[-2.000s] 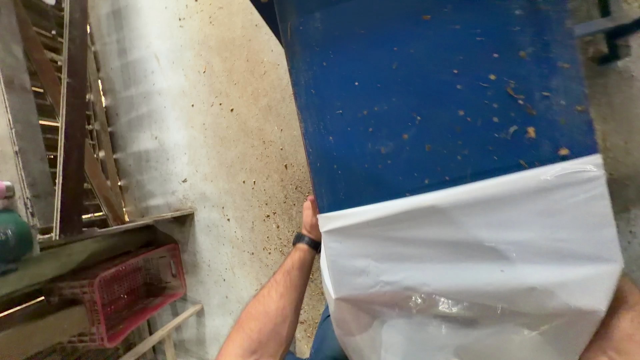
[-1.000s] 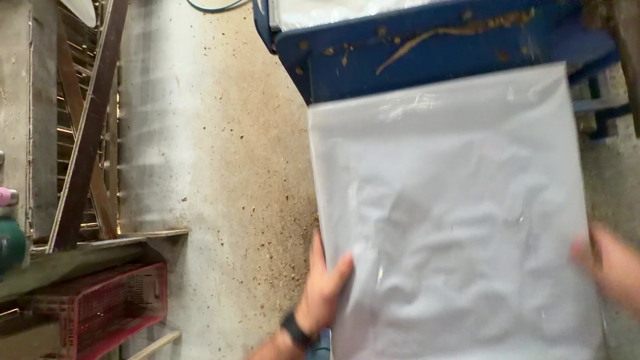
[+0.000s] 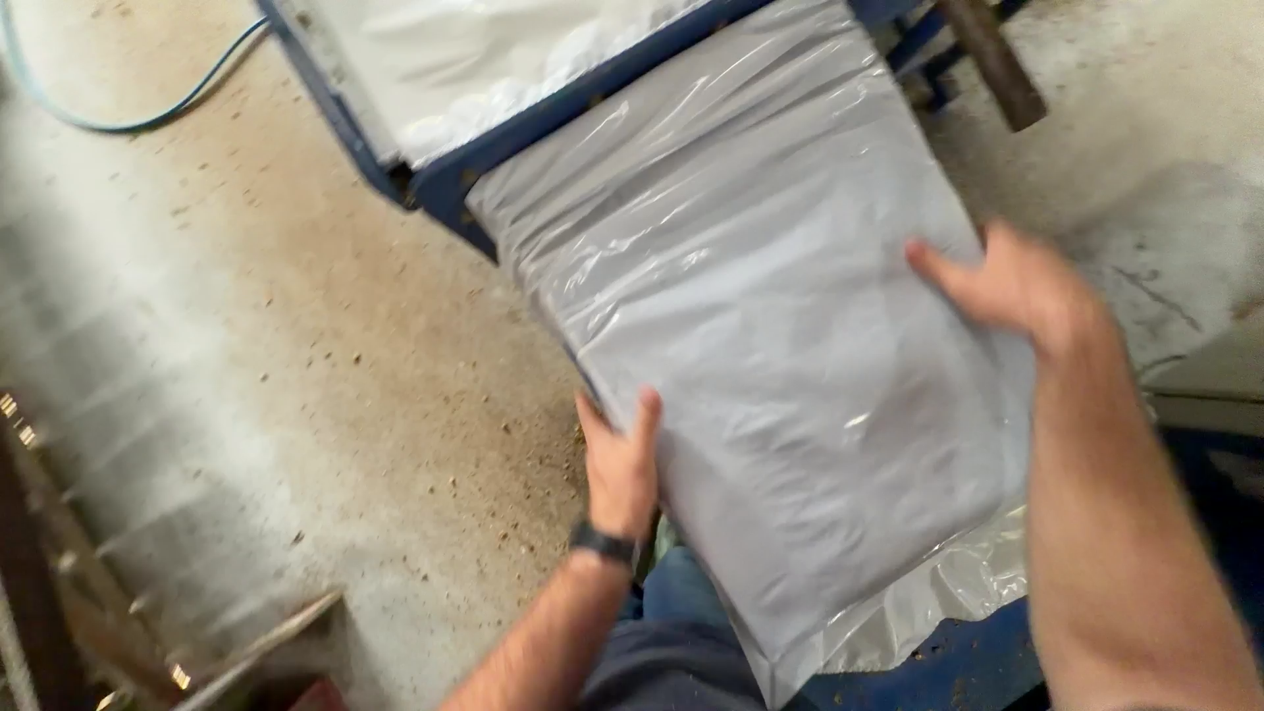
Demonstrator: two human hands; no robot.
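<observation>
A large, flat white plastic bag (image 3: 790, 326), shiny and wrinkled toward its far end, lies across the middle of the view. My left hand (image 3: 622, 464), with a black band at the wrist, holds its left edge, thumb on top. On the opposite edge my right hand (image 3: 1017, 286) grips the bag with the thumb over the upper face; the other fingers are partly hidden. The bag's far end lies against a blue metal frame (image 3: 583, 104), beyond which is white plastic sheeting (image 3: 494, 59). Clear plastic film (image 3: 938, 592) shows under its near right end.
A dirty concrete floor (image 3: 395, 395) with scattered crumbs runs along the left. A thin blue hose (image 3: 128, 126) curves at the upper left. Wooden boards (image 3: 267, 632) stand at the lower left. A brown bar (image 3: 992, 64) juts out at the upper right, and a blue surface (image 3: 938, 662) is at the lower right.
The blue surface seen two seconds ago is now largely covered or out of view. My right hand has moved onto the bag's right edge. The view has turned and shifted.
</observation>
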